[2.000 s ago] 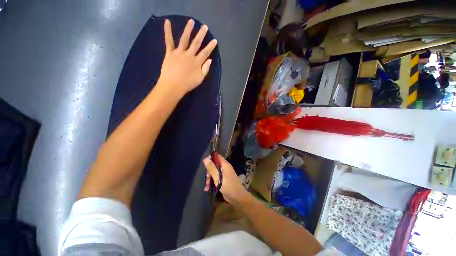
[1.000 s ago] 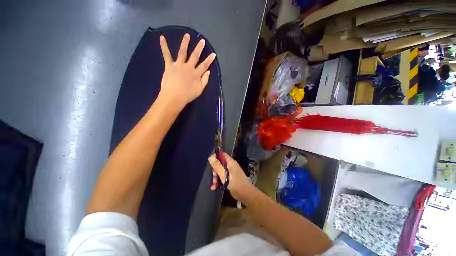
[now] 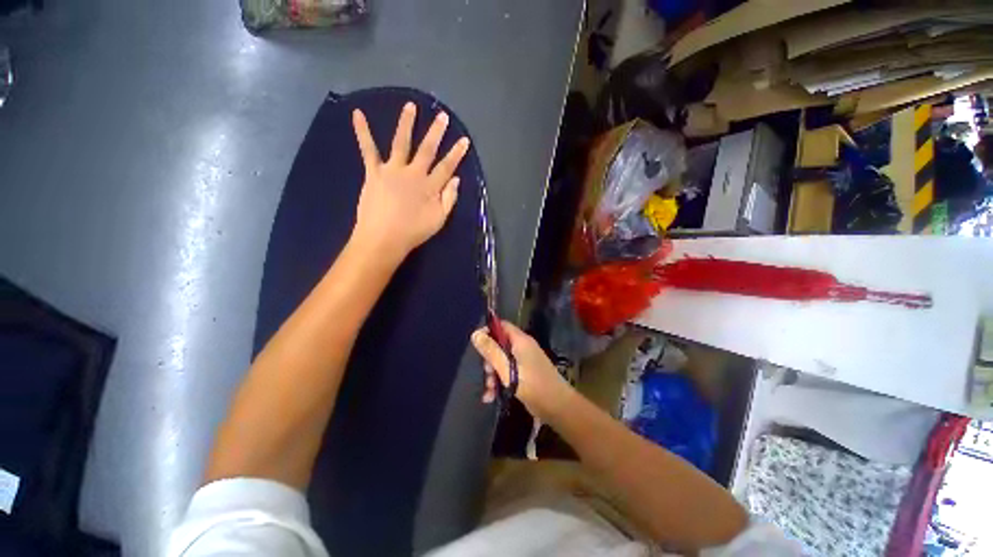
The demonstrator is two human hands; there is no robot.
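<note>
A long dark fabric piece [image 3: 359, 403] with a rounded far end lies flat on the grey table [image 3: 163, 163]. My left hand [image 3: 405, 196] lies palm down on it near the rounded end, fingers spread, holding nothing. My right hand [image 3: 517, 364] is shut on the red and dark handles of the fabric shears [image 3: 489, 256]. The long silver blades point away from me along the fabric's right edge. The blade tips are hard to make out.
More dark pieces [image 3: 49, 403] with a white label lie at the left. A mottled wrapped lump [image 3: 305, 12] sits at the top edge. Beyond the table's right edge are plastic bags, a red bundle [image 3: 751, 279] on a white surface [image 3: 871, 343], a blue bag [image 3: 673, 419] and stacked card [image 3: 849, 49].
The view has shifted, bringing the wrapped lump and a white label into sight. My left hand stays spread on the fabric; my right hand still holds the shears at its right edge.
</note>
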